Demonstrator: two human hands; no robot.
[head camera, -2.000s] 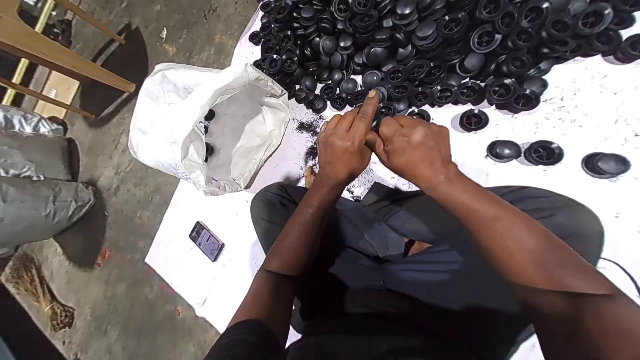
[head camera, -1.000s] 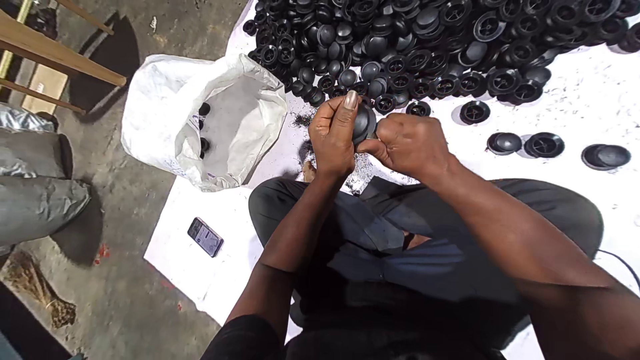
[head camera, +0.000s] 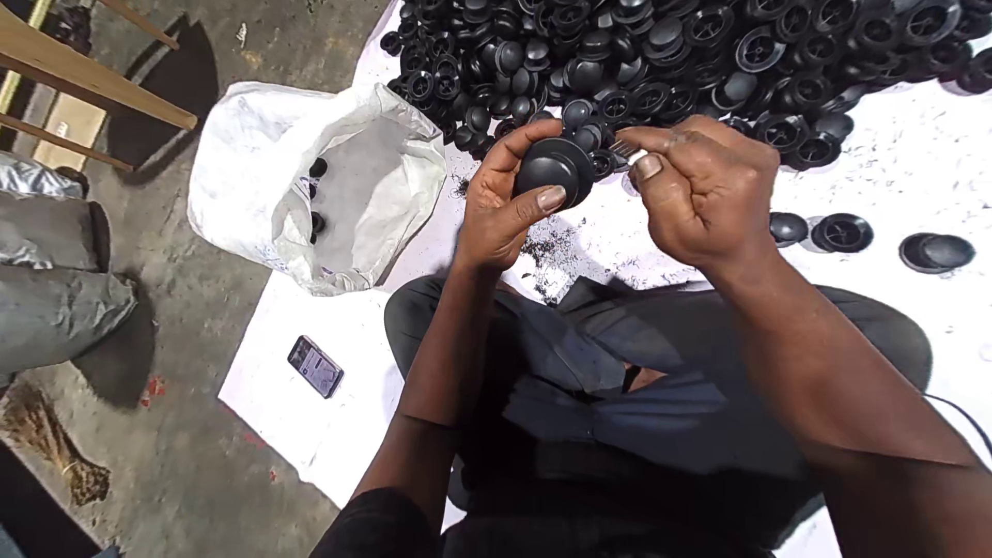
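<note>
My left hand (head camera: 508, 205) holds a round, domed black plastic part (head camera: 552, 172) by its rim, thumb on the near side and fingers behind. To its right, my right hand (head camera: 701, 190) is closed on a small metal tool (head camera: 626, 147), whose thin tip points toward the part without touching it; the tool's kind cannot be told. Beyond both hands lies a large heap of similar black plastic parts (head camera: 597, 70). Black shavings (head camera: 546, 252) are scattered on the white sheet just below my left hand.
An open white woven sack (head camera: 263, 167) with a few black parts inside stands left. A smartphone (head camera: 315, 366) lies on the white sheet (head camera: 279, 434). Several loose parts (head camera: 843, 232) lie at right. Grey bags (head camera: 54, 318), a straw bundle (head camera: 54, 446) and wooden legs (head camera: 101, 66) are farther left.
My hands were together around the part; now they are apart, with my right hand drawn off to the right. The domed face of the part and the metal tool have come into plain view.
</note>
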